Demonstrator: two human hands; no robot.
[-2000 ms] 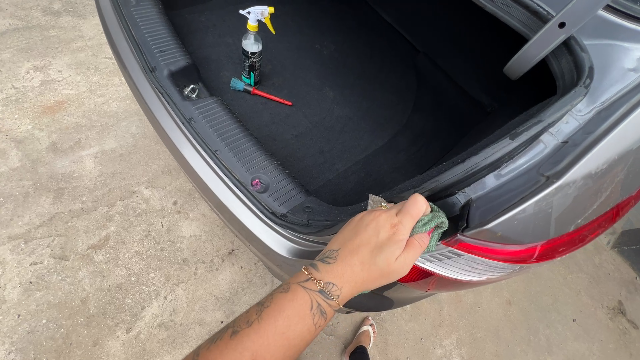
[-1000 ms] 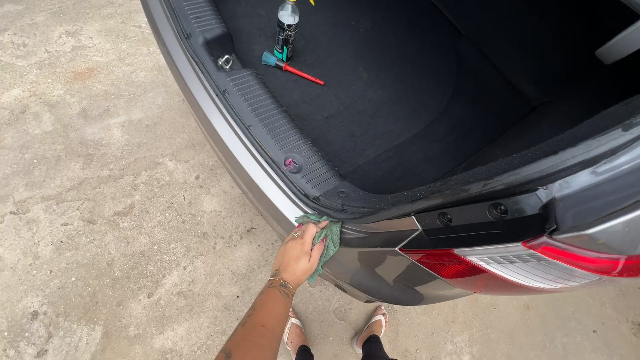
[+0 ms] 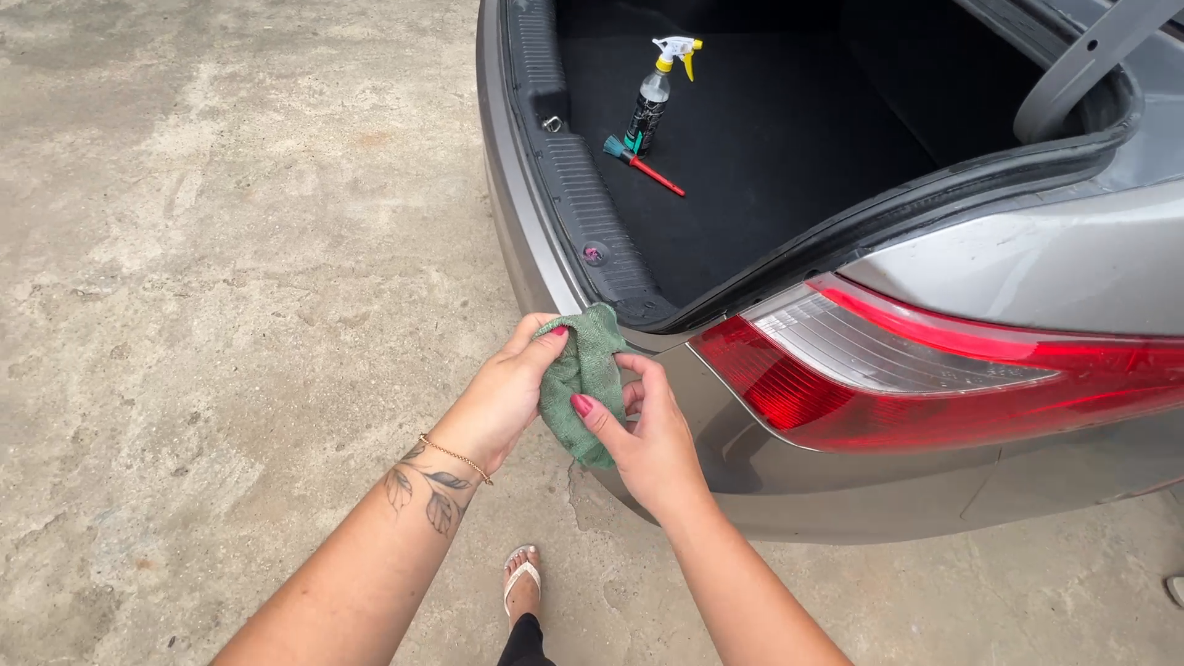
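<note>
My left hand (image 3: 507, 393) holds the left side of a folded green cloth (image 3: 581, 384), thumb on top. On the cloth's right side, my right hand (image 3: 647, 425) grips it between thumb and fingers. Both hands are above the corner of a grey car's rear bumper (image 3: 795, 490), beside the red and clear tail light (image 3: 786, 398). Inside the open trunk, a spray bottle (image 3: 649, 102) with a white and yellow trigger head stands on the dark trunk floor (image 3: 768, 166). A detailing brush (image 3: 652, 174) with a red handle and blue-green bristles lies by its base.
The ribbed black sill trim (image 3: 592, 199) with a metal latch striker (image 3: 552, 124) edges the trunk. A grey trunk lid hinge arm (image 3: 1091, 65) rises at the upper right. Concrete ground (image 3: 231, 231) lies left of the car. One sandalled foot (image 3: 523, 578) shows below my hands.
The cloth was against the trunk's edge in one hand; now it is off the edge, held between both hands. My right hand has come into view.
</note>
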